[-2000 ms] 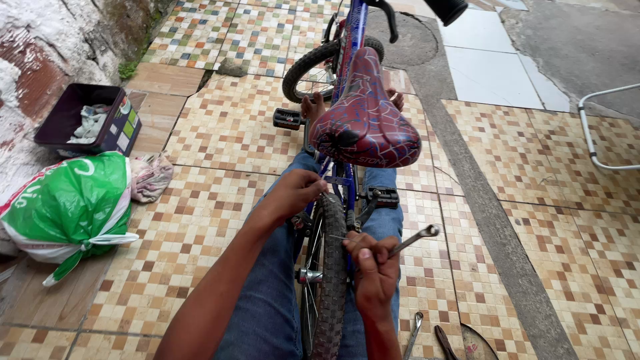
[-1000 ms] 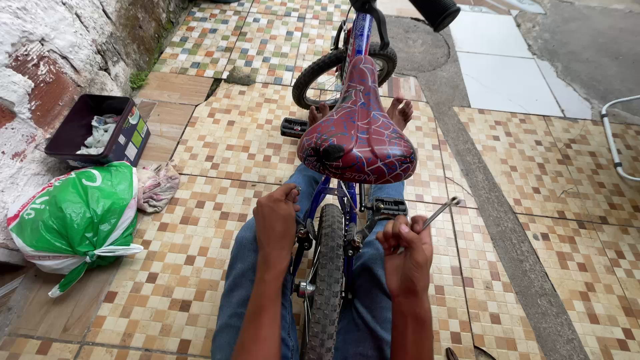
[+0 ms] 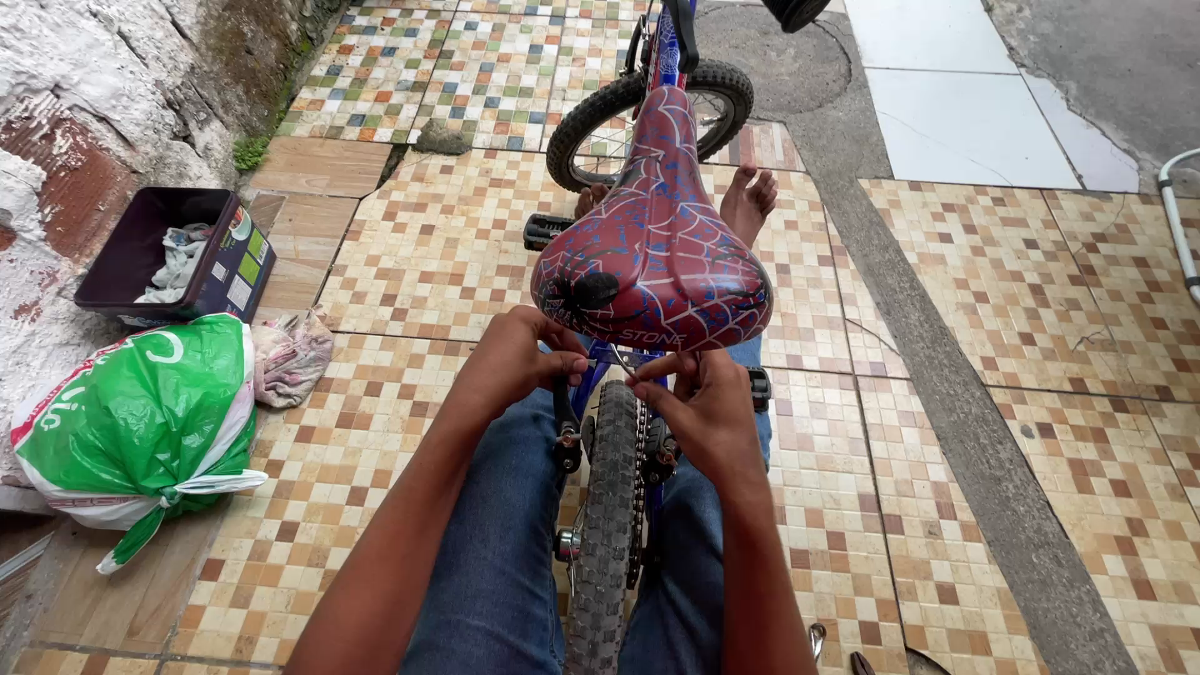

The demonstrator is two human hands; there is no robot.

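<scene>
A small bicycle stands between my legs, its red web-patterned saddle [image 3: 656,225] above its knobby rear tire [image 3: 605,525]. Just below the saddle's left rear edge, my left hand [image 3: 525,361] pinches at the top of a black brake arm [image 3: 565,408]; whether it grips the arm or a small part there is hard to tell. My right hand [image 3: 698,398] is under the saddle's right rear, with a thin metal piece [image 3: 614,359] at its fingertips, probably the wrench's end. The blue frame lies between both hands. The chain runs along the tire's right side.
To the left are a dark plastic tub [image 3: 202,272] with crumpled plastic, a knotted green and white bag [image 3: 141,422] and a stained rag [image 3: 292,356]. Tool ends [image 3: 817,640] show at the bottom edge. A white metal tube frame [image 3: 1181,225] stands at far right.
My right hand has moved left and in under the saddle; the wrench that stuck out to its right no longer shows there. My left hand has come in toward the frame.
</scene>
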